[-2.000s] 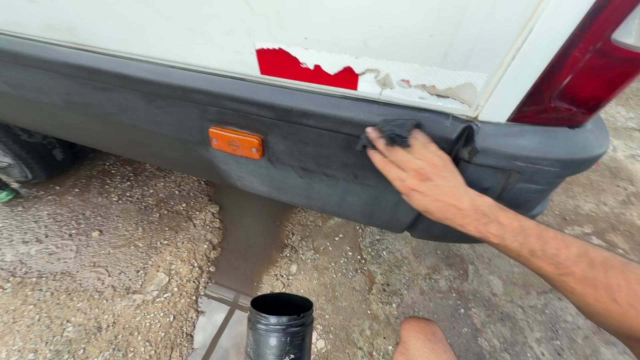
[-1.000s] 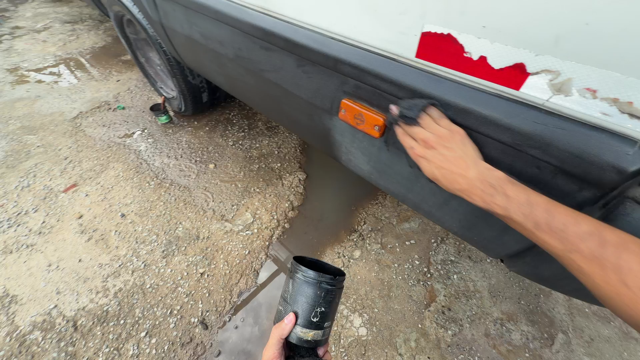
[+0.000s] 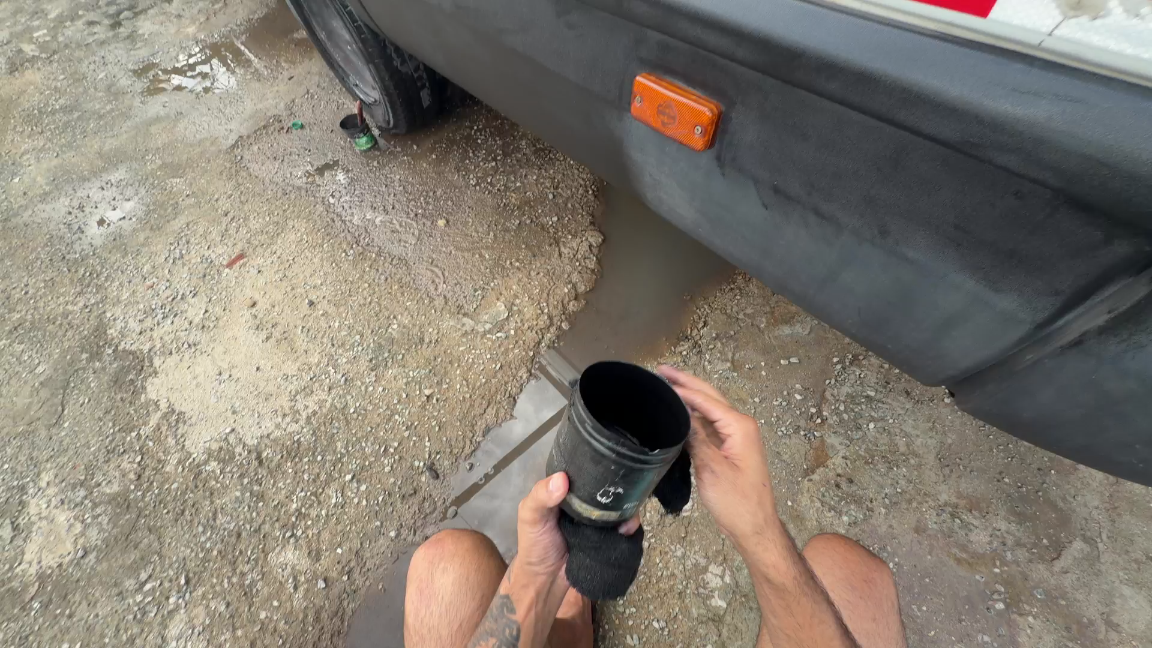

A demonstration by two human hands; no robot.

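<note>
My left hand [image 3: 545, 526] grips the lower part of a black open-topped container [image 3: 601, 468], tilted a little so that its dark inside shows. Below the container, at the same hand, is a piece of black cloth [image 3: 605, 562]. My right hand [image 3: 724, 450] is at the container's right side with its fingers near the rim. Another bit of black cloth [image 3: 673, 484] hangs beneath those fingers, partly hidden by the container; how it is held cannot be told. Above the hands runs the dark plastic bumper [image 3: 864, 198] of a white vehicle, with an orange side reflector [image 3: 675, 112].
A vehicle tyre [image 3: 387, 76] stands at the upper left, with a small dark and green pot [image 3: 358, 131] beside it. A puddle [image 3: 643, 270] lies under the bumper on wet gravel ground [image 3: 270, 360]. My bent knees [image 3: 454, 585] flank the hands.
My right hand has left the bumper beside the reflector and come down to the container. The container is now nearer to the middle of the view. Earlier, the right hand pressed black cloth to the bumper.
</note>
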